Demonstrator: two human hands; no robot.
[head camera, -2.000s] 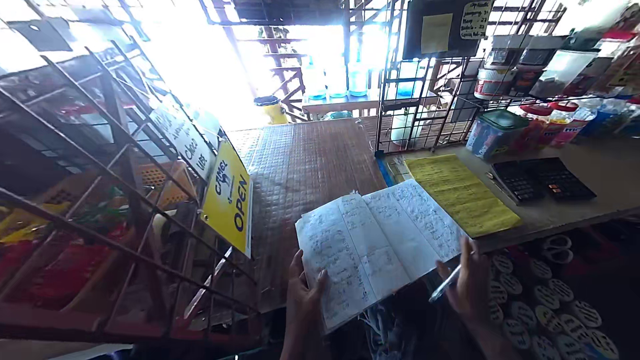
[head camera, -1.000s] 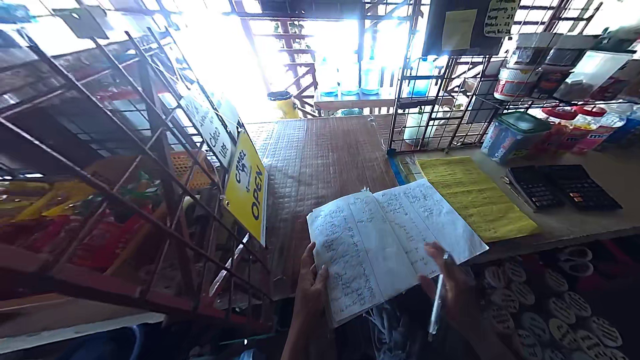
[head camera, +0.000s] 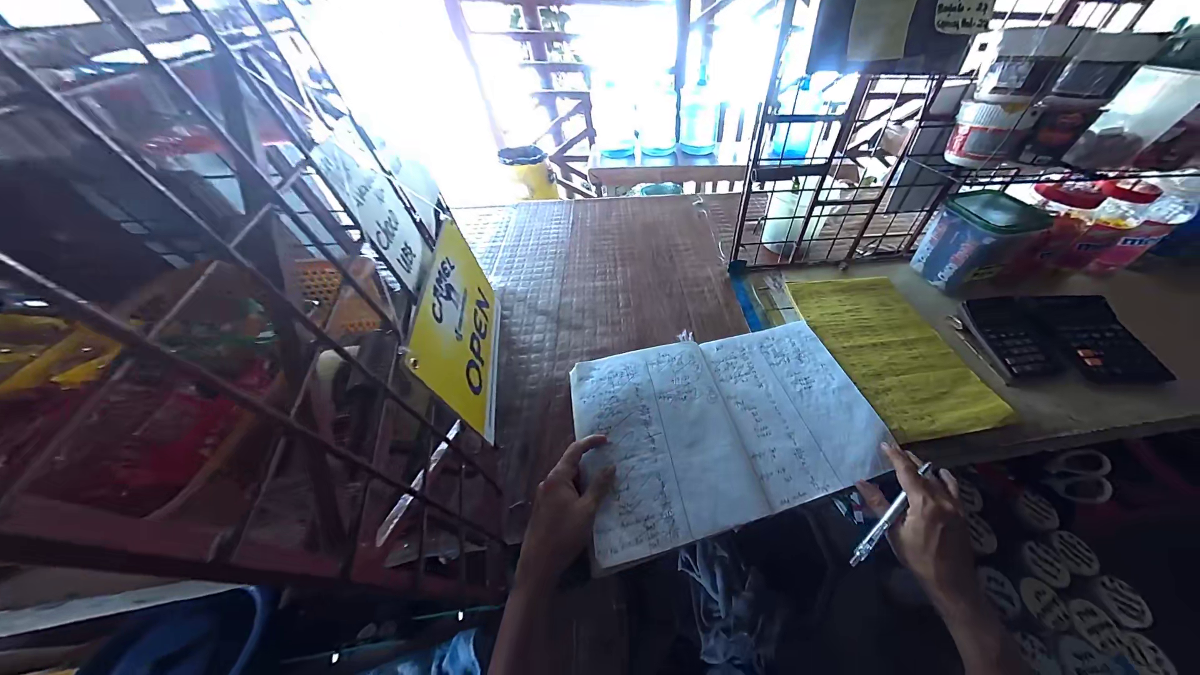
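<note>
An open notebook (head camera: 722, 431) with handwritten pages lies partly over the brown counter. My left hand (head camera: 567, 502) grips its left edge, thumb on the page and the other fingers partly hidden at the edge. At the lower right corner of the notebook is my right hand (head camera: 923, 511), touching the page edge, with a silver pen (head camera: 879, 534) held between its fingers and pointing down to the left. Beside the notebook's right page is a yellow sheet (head camera: 900, 366) covered with handwriting.
A metal grille with a yellow sign (head camera: 455, 333) stands at left. Right of the yellow sheet are two black calculators (head camera: 1102, 337), and behind them a green-lidded tub (head camera: 980, 239) and red-lidded jars. Scissors (head camera: 1078, 475) and several round printed pieces show below the counter edge.
My right hand was over the right page's lower part one second ago; it has moved right to the notebook's corner, still with the pen. My left hand stays at the left edge.
</note>
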